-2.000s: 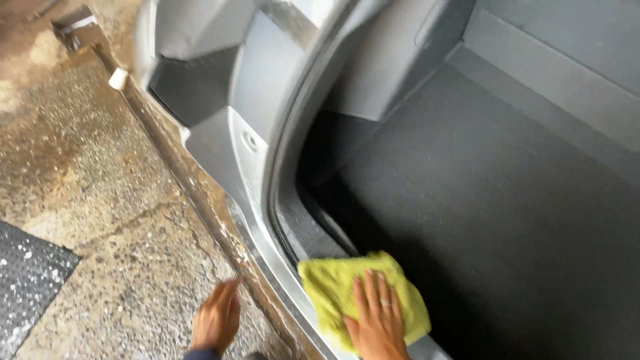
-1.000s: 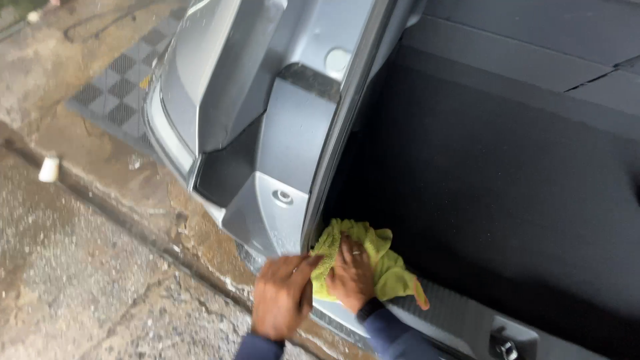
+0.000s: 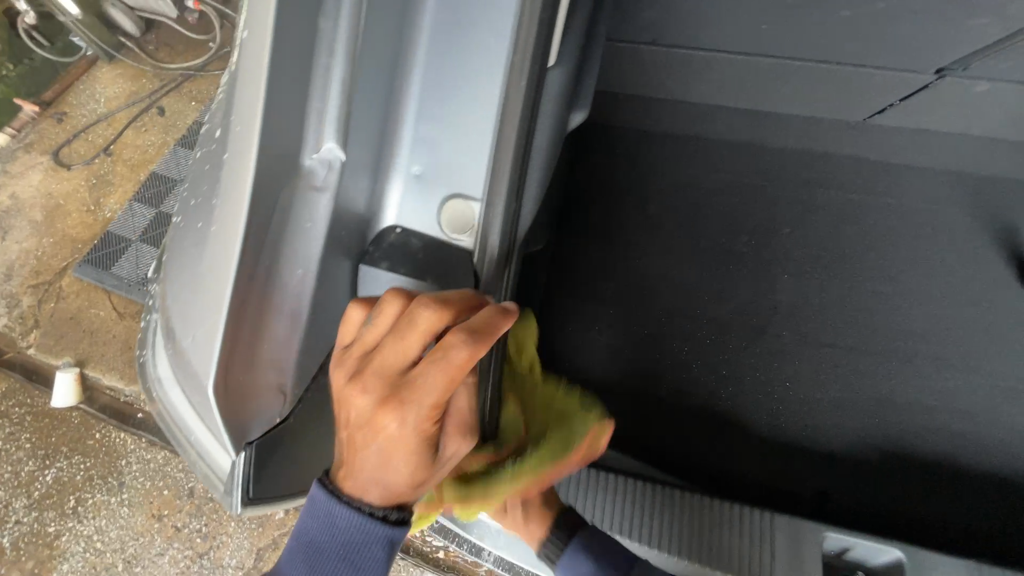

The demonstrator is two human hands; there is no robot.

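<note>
My left hand [image 3: 408, 392] lies over the side of the car's boot opening, its fingertips at the black rubber door seal [image 3: 500, 240]. Whether it pinches the seal cannot be made out. Lower and to the right, my right hand [image 3: 528, 512] holds a yellow-green cloth [image 3: 544, 432], which hides most of its fingers. The cloth is blurred, bunched and touches the inner side of the seal near the lower corner of the opening. Around my left hand is the silver body frame [image 3: 432, 104] with a round plug [image 3: 458, 216].
Right of the seal spreads the dark boot floor [image 3: 760, 320], bordered below by a ribbed sill trim [image 3: 680, 512] with a latch recess. On the wet ground at left are a white cup [image 3: 67, 387], a checkered mat [image 3: 144, 224] and hoses [image 3: 120, 120].
My left hand, off the car two seconds ago, is now at the seal. The cloth, spread flat under my right hand then, is bunched against the seal. The view has shifted closer.
</note>
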